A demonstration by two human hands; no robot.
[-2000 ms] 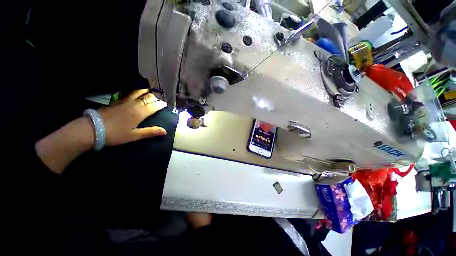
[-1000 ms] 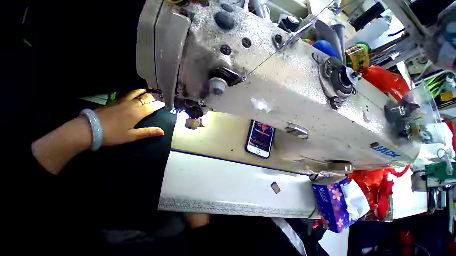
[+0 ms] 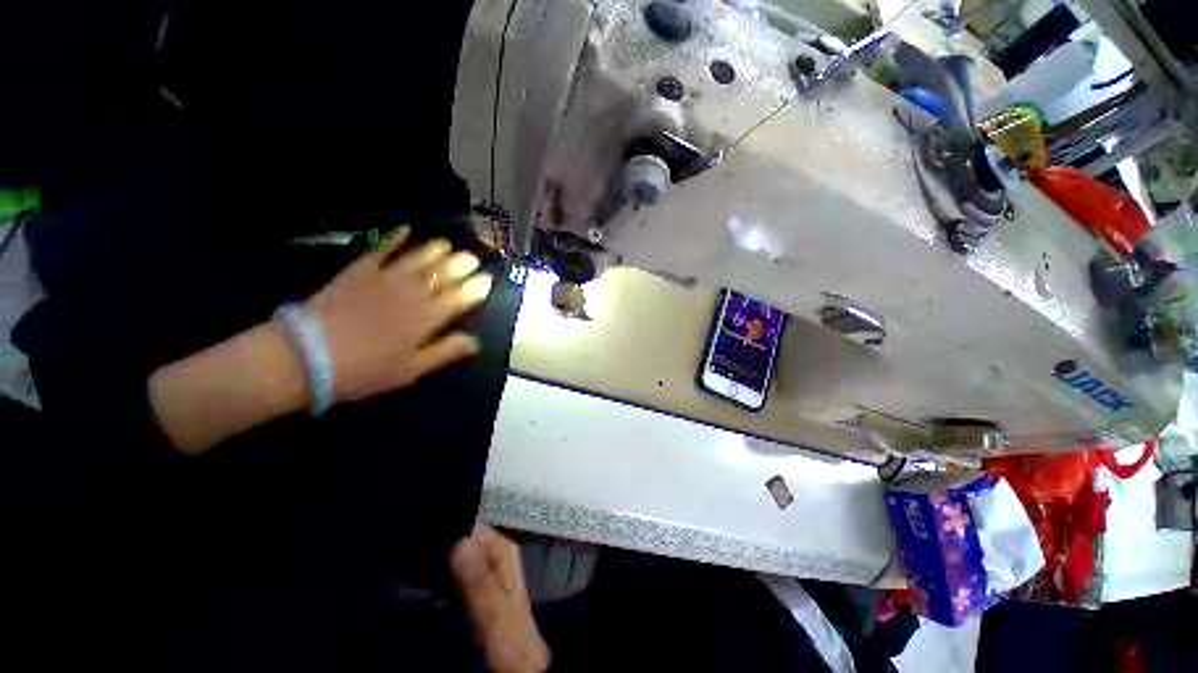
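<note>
A black garment panel (image 3: 447,434) covers the left side and runs up to the presser foot. A small white mark (image 3: 518,276) shows on it beside the foot. My left hand (image 3: 394,316), with a pale bracelet, lies palm down on the panel, fingertips near the foot and thumb apart. A bit of green edging (image 3: 355,239) shows beyond its fingers. My right hand (image 3: 497,592) is at the table's front edge by the panel's lower edge; its grip cannot be made out. The sewing machine's head (image 3: 526,118) stands over the cloth, its lamp lit.
A brownish block (image 3: 569,300) sits by the foot. A lit smartphone (image 3: 745,347) lies on the beige bed (image 3: 631,342). A small tag (image 3: 779,492) lies on the white table (image 3: 657,447). A blue-purple tissue pack (image 3: 939,552) and red plastic bag (image 3: 1071,513) are at right.
The view has shifted, so the machine and table sit farther right. My right hand shows more fully at the table edge. A white mark now shows by the foot.
</note>
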